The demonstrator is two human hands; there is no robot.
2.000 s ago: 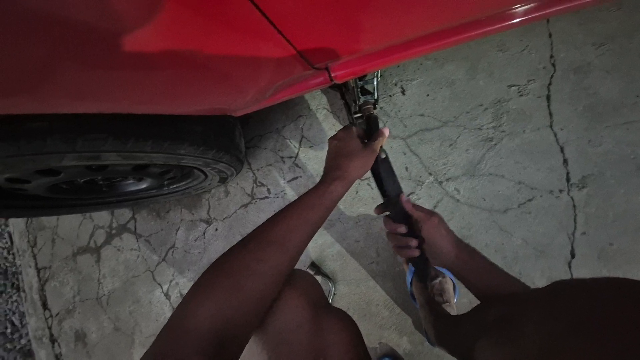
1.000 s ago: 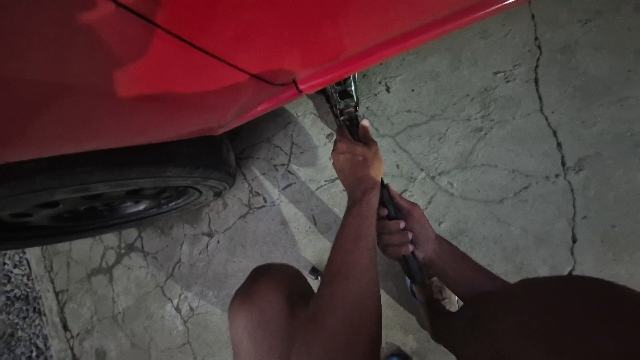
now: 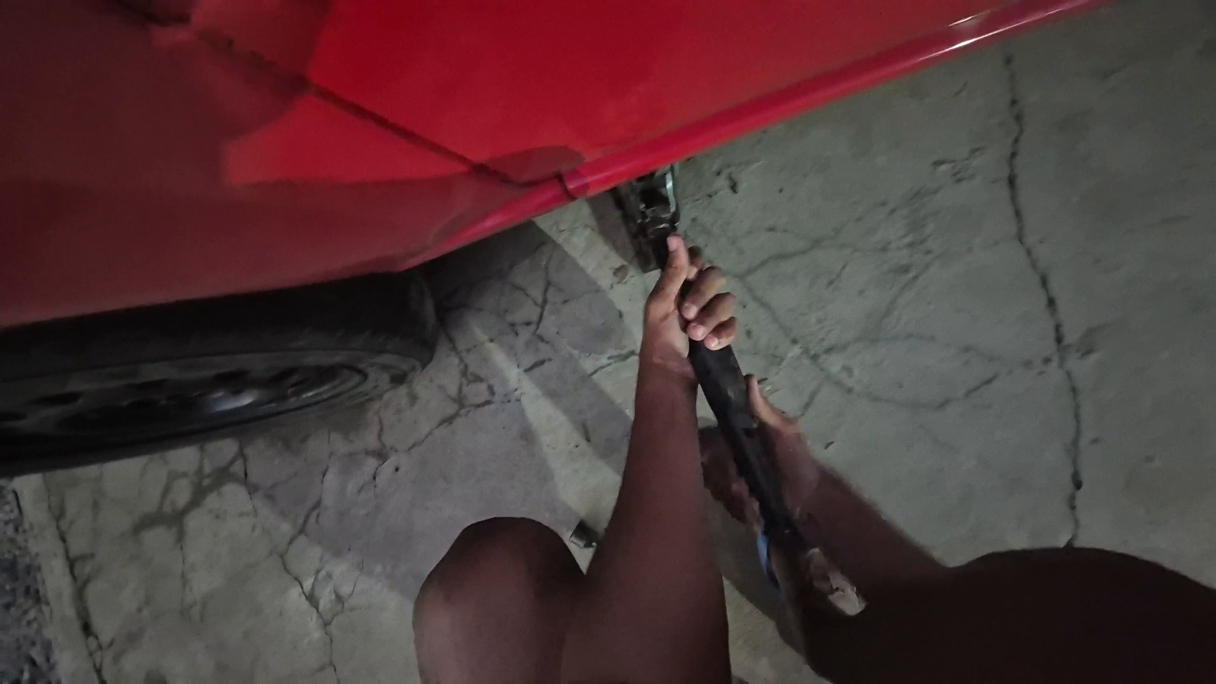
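My left hand (image 3: 689,309) is wrapped round the upper part of a long black handle (image 3: 727,385), its thumb pointing up along the bar. Lower down, my right hand (image 3: 779,446) is on the same handle; its fingers are partly hidden behind the bar. The handle's upper end meets a metal jack (image 3: 655,204), only partly visible beneath the sill of a red car (image 3: 532,104). The rest of the jack is hidden by the car body.
A black car wheel (image 3: 218,380) is at the left under the red bodywork. Cracked concrete (image 3: 912,313) lies around the handle. My knee (image 3: 503,589) is at the bottom, near a small dark cylindrical object (image 3: 583,534) on the ground. Gravel (image 3: 19,589) borders the lower left.
My left hand's fingers now show wrapped over the right side of the handle; one second ago the back of that hand faced up. Both hands have stayed at the handle.
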